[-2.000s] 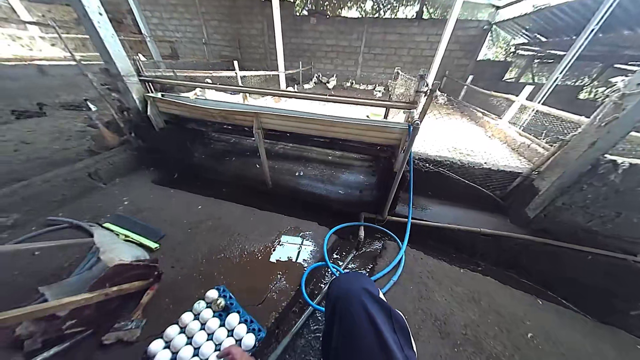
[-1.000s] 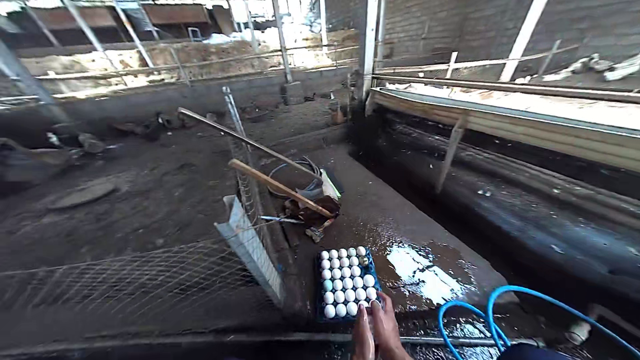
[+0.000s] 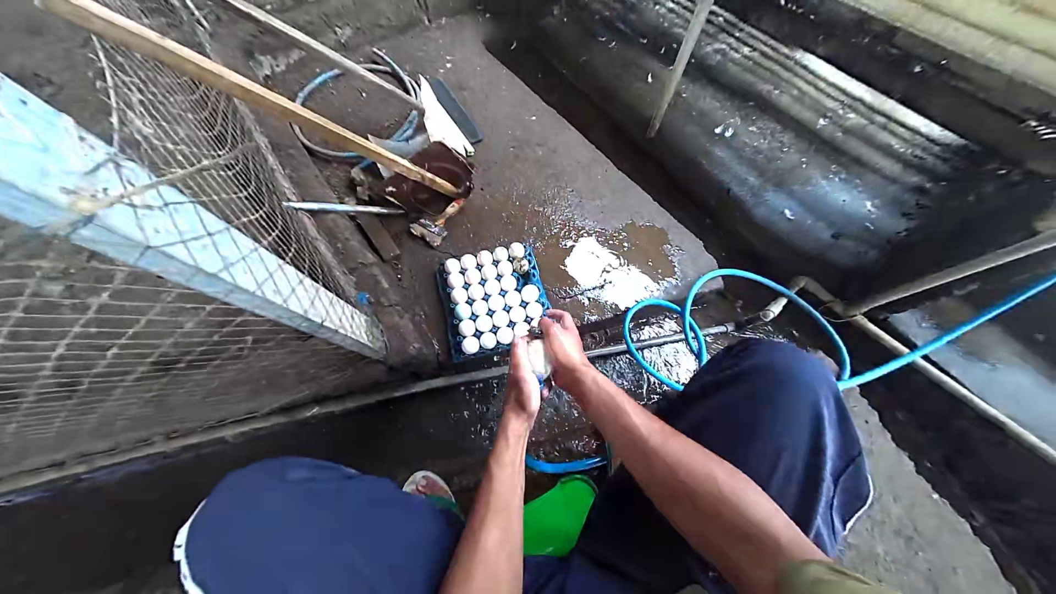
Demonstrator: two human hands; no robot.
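Note:
Between my two hands, just off the near right corner of the egg tray, is a pale egg (image 3: 539, 360). My left hand (image 3: 523, 381) lies along its left side and my right hand (image 3: 564, 351) curls around its right side. A blue plastic egg tray (image 3: 454, 334) rests on the wet concrete, filled with rows of white eggs (image 3: 492, 286). One egg (image 3: 520, 266) near its far right corner looks dark and dirty. Below my hands, between my knees, sits a bright green container (image 3: 559, 516), partly hidden by my forearm.
A blue hose (image 3: 726, 272) loops on the ground at the right, by a pipe (image 3: 932, 363). Wire netting (image 3: 190, 148) and a pale post (image 3: 165, 223) stand left. A wooden handle (image 3: 272, 99) leans over a brown heap beyond the tray. A dark trough (image 3: 767, 140) runs along the upper right.
The view has swung left, then down toward the tray. My hands, one second ago together at the tray's near edge, are now around an egg.

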